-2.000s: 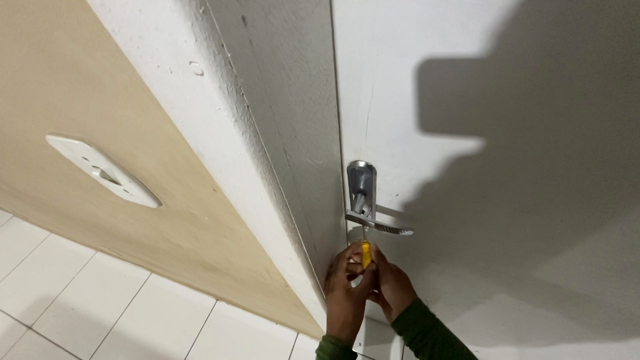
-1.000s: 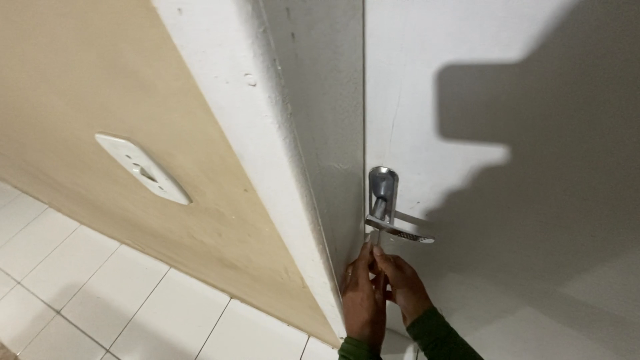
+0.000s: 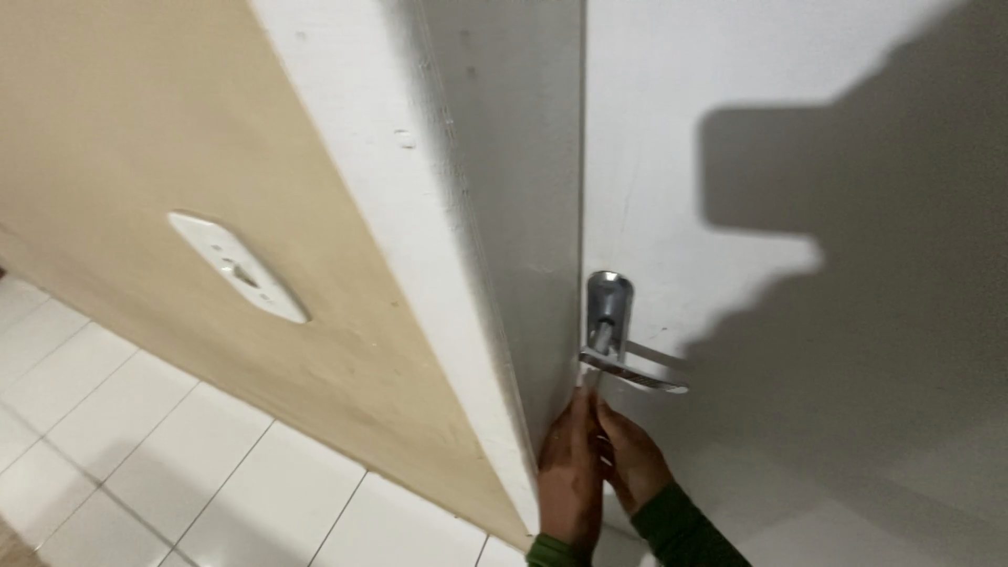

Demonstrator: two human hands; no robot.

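A metal lever door handle [image 3: 634, 373] on an oblong metal plate [image 3: 609, 299] is fixed to a white door [image 3: 661, 189]. Just below the lever are both of my hands, close together with the fingers raised. My left hand [image 3: 571, 465] lies beside the door frame, its fingertips near the underside of the lever. My right hand [image 3: 631, 453] meets it from the right, thumb and fingers bent. What lies between the fingers is mostly hidden, so I cannot tell what either hand holds.
The white door frame [image 3: 472, 260] stands just left of my hands. A beige wall [image 3: 339, 315] carries a white switch plate [image 3: 236, 268]. White floor tiles [image 3: 228, 488] run along the wall's base. A large dark shadow falls across the door.
Two seconds ago a yellow screwdriver handle showed between my fingers under the lever; now it is out of sight. Both hands remain below the lever. The view has shifted somewhat.
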